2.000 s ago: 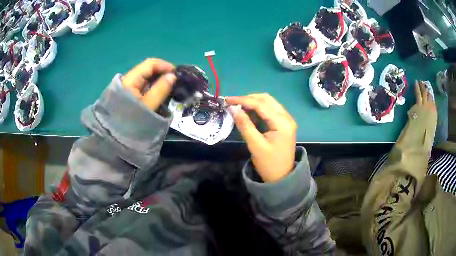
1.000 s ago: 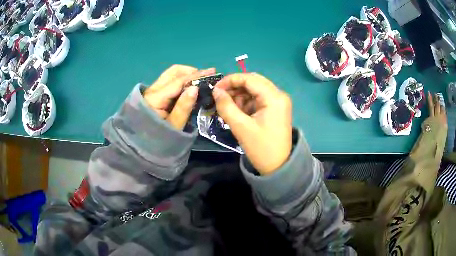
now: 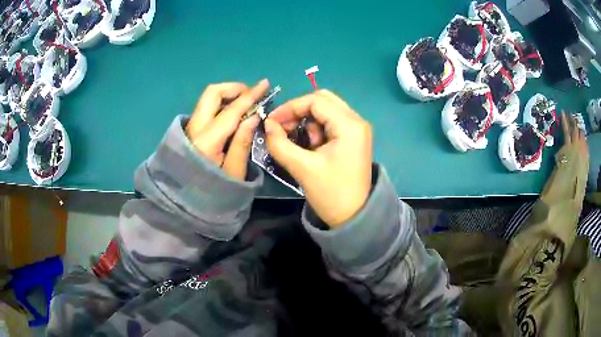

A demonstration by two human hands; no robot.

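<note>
My left hand (image 3: 227, 125) holds a circuit board (image 3: 265, 100) tilted nearly on edge. My right hand (image 3: 323, 148) has its thumb and forefinger pinched at the board's edge, by a tiny pale piece (image 3: 261, 112) that looks like a wire connector. A white housing (image 3: 279, 175) lies beneath my hands near the bench's front edge, mostly hidden by them. A red lead wire with a white plug (image 3: 312, 70) sticks out beyond my right hand. What lies inside my right palm is dark and unclear.
Partly assembled white units with red wires stand in groups at left (image 3: 49, 151) and right (image 3: 470, 115) on the green bench (image 3: 263, 39). A black box (image 3: 550, 49) and white carton (image 3: 527, 10) are far right. A neighbour's sleeve (image 3: 560, 184) reaches the right edge.
The board has been lifted and turned from over the housing to nearly on edge. My right hand has moved from the housing's right side to the board's edge. The housing is now more covered.
</note>
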